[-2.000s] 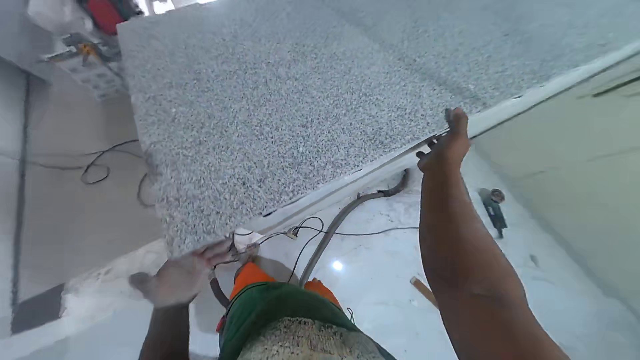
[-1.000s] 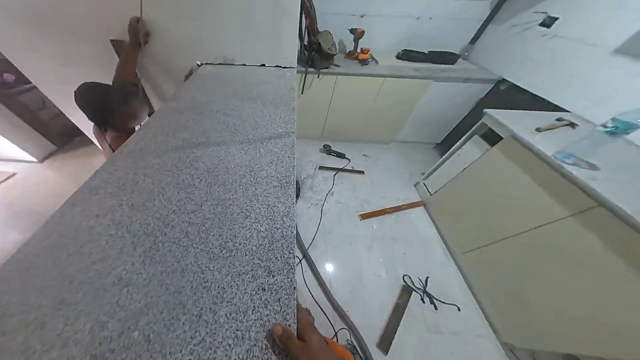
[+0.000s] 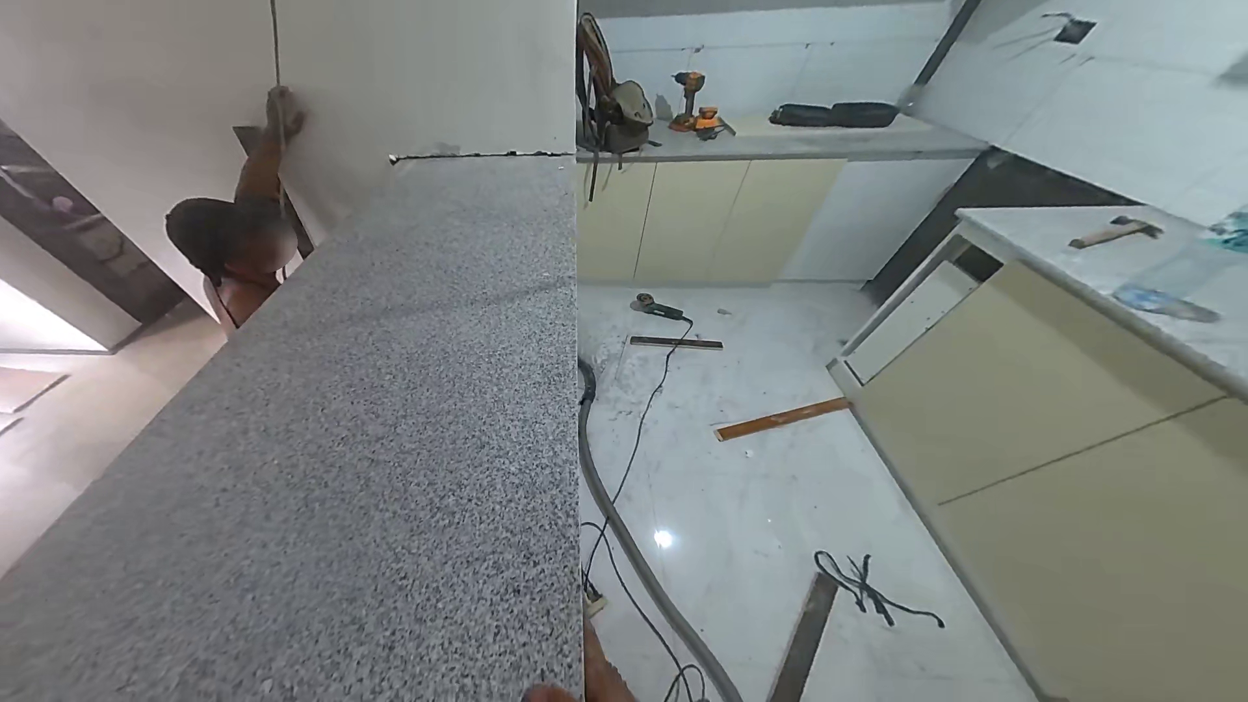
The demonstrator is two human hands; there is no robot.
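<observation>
A speckled grey granite slab [image 3: 390, 439] fills the left and centre, its long straight edge running away from me. At the bottom of the view my right hand [image 3: 600, 673] is around this edge, with a fingertip or thumb on the top face and the rest beside the edge; most of the hand is cut off. My left hand is out of view. Beyond the slab's far left side, a person [image 3: 244, 244] has a raised hand on a thin cord or rod [image 3: 277, 58] against the pale wall. A narrow dark gap runs where the slab meets the wall.
On the floor lie an angle grinder [image 3: 661, 308], a grey hose [image 3: 634, 556], power cords, a brown strip [image 3: 780, 419], a grey strip [image 3: 804, 643] and a black cord [image 3: 868, 590]. A hammer [image 3: 1116, 232] and plastic bottle [image 3: 1165, 302] lie on the right counter. A cordless drill [image 3: 688, 97] and bag [image 3: 624, 117] occupy the back counter.
The view has swung from down at the slab's edge to along it. Two seconds ago both my hands were at the edge; my left hand has left the view.
</observation>
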